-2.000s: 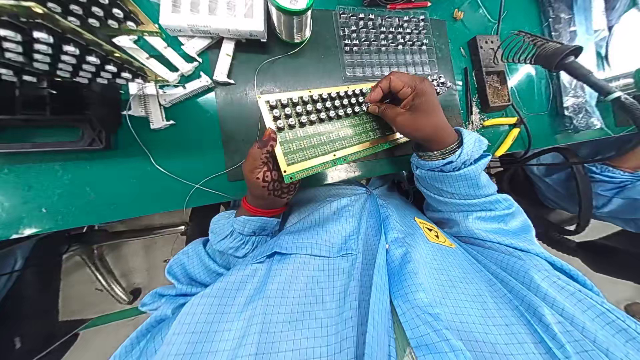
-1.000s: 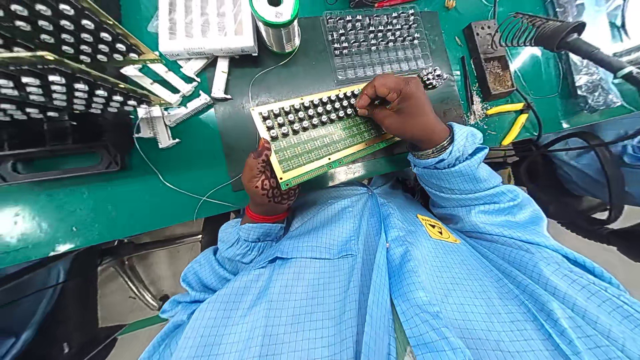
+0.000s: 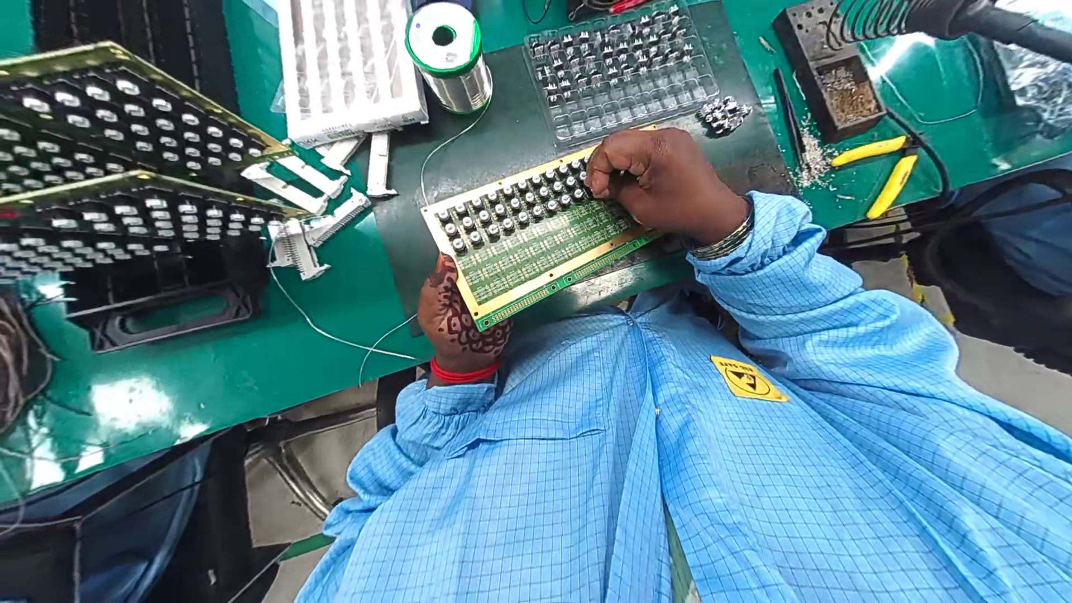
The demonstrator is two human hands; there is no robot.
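Note:
My left hand [image 3: 461, 316] grips the lower left corner of a green circuit board [image 3: 536, 251] with a yellow border, which tilts up to the right over a dark mat. Rows of small black components with round silvery tops fill the board's upper part; its lower part shows bare pads. My right hand [image 3: 649, 180] is at the board's upper right, fingertips bent together at the end of the component rows. Whether a part is between those fingers is hidden. Behind the board lies a clear plastic tray [image 3: 624, 71] of black components, and right of it a small heap of silvery parts [image 3: 724, 115].
A solder wire spool [image 3: 450, 59] stands behind the board, beside a white tray stack [image 3: 352, 71]. White connectors [image 3: 306, 239] and upright populated boards [image 3: 126, 126] are at left. At right are a soldering iron stand [image 3: 829, 71], tweezers [image 3: 787, 113] and yellow-handled pliers [image 3: 888, 172].
My right hand stays at the right end of the component rows, with its fingers slightly shifted. My left hand still holds the board's left corner.

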